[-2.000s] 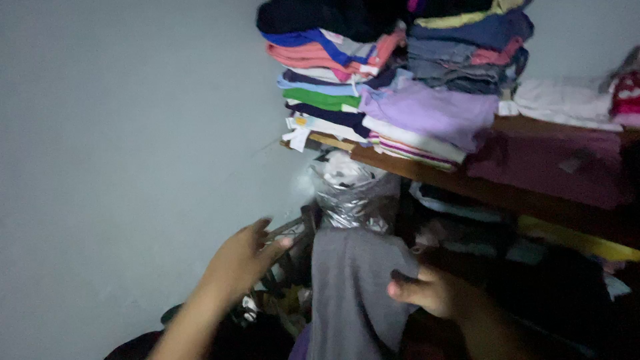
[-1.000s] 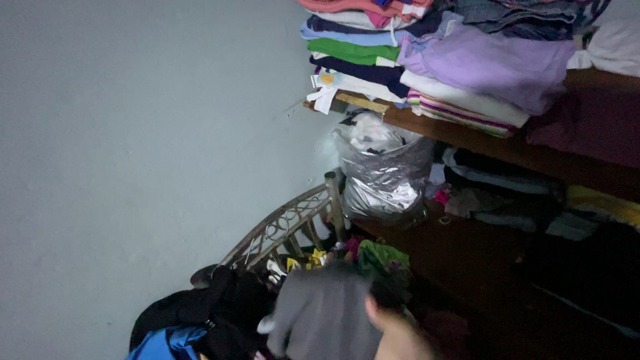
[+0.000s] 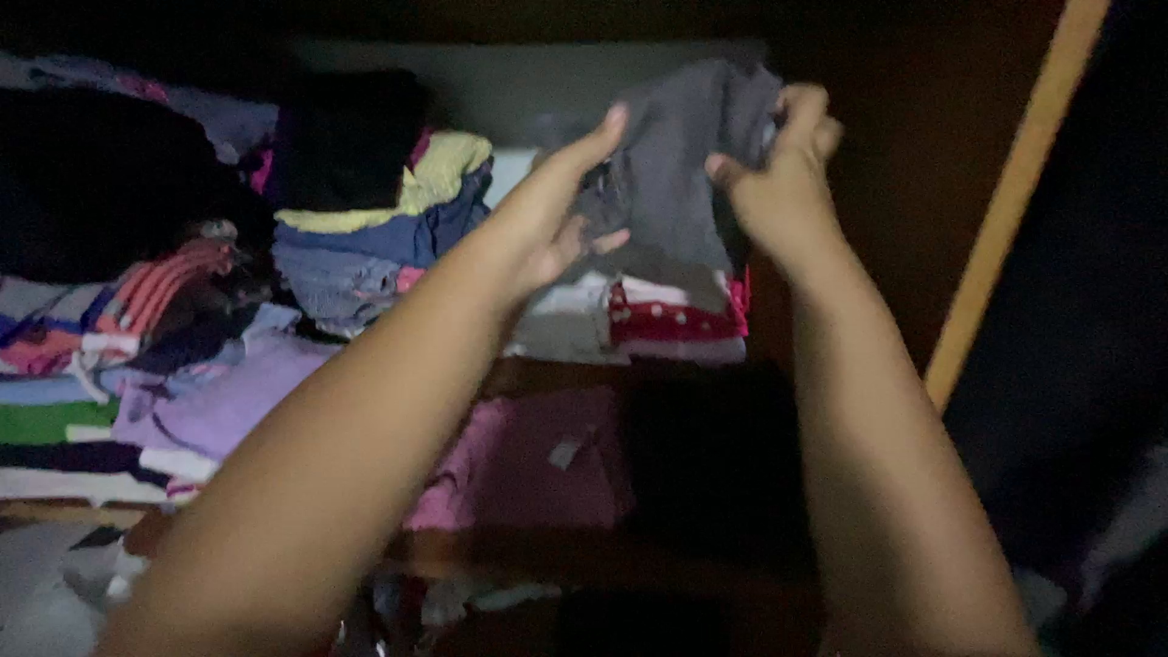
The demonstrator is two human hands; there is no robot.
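A folded dark grey cloth garment (image 3: pixel 671 164) is up at the back of a wooden shelf, over a stack of folded clothes with a red dotted piece (image 3: pixel 671 315). My right hand (image 3: pixel 789 169) grips its right side, thumb in front and fingers behind. At its left side is my left hand (image 3: pixel 575 205), thumb up and fingers apart; whether it presses on the cloth is hard to tell in the blur. White folded cloth (image 3: pixel 566 319) lies beside the red piece, below my left hand.
Left of my hands are stacks with a yellow garment (image 3: pixel 447 173), blue denim (image 3: pixel 338 274) and a lilac garment (image 3: pixel 237 383). A pink garment (image 3: pixel 538 456) lies nearer the shelf's front. A light wooden edge (image 3: pixel 1017 201) slants along the right.
The view has swung right along the shelf. The grey garment, earlier low in front of the chair and plastic bag, is now above the red dotted clothes, with both hands at it.
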